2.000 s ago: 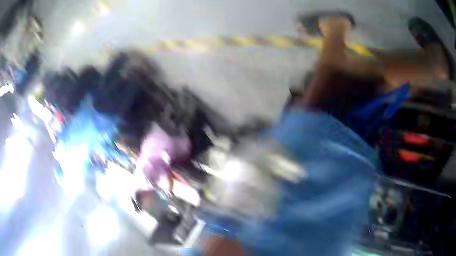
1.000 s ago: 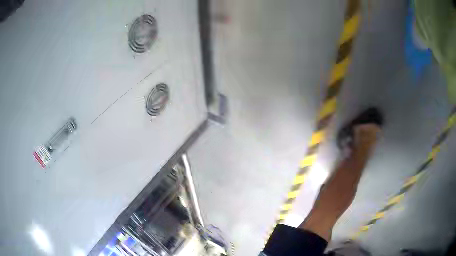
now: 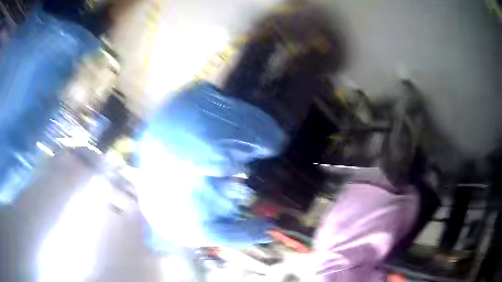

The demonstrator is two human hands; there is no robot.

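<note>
Neither of my hands can be made out in the head view, which is strongly blurred and tilted. Nearest in front are a pink-lilac smock [image 3: 366,226] at the lower right and a blue smock [image 3: 214,124] at the centre, both worn by people. Small red-orange patches [image 3: 289,240] show between the two smocks at the line. What they belong to is too blurred to tell.
Another person's blue smock [image 3: 38,82] fills the upper left. A dark metal frame [image 3: 479,237] stands at the lower right. Grey floor [image 3: 440,44] shows at the upper right, and a blurred yellow marking runs at the top. Bright glare covers the lower left.
The view has swung from a pale machine panel, floor tape and a person's leg to people in blue and pink-lilac smocks along the line.
</note>
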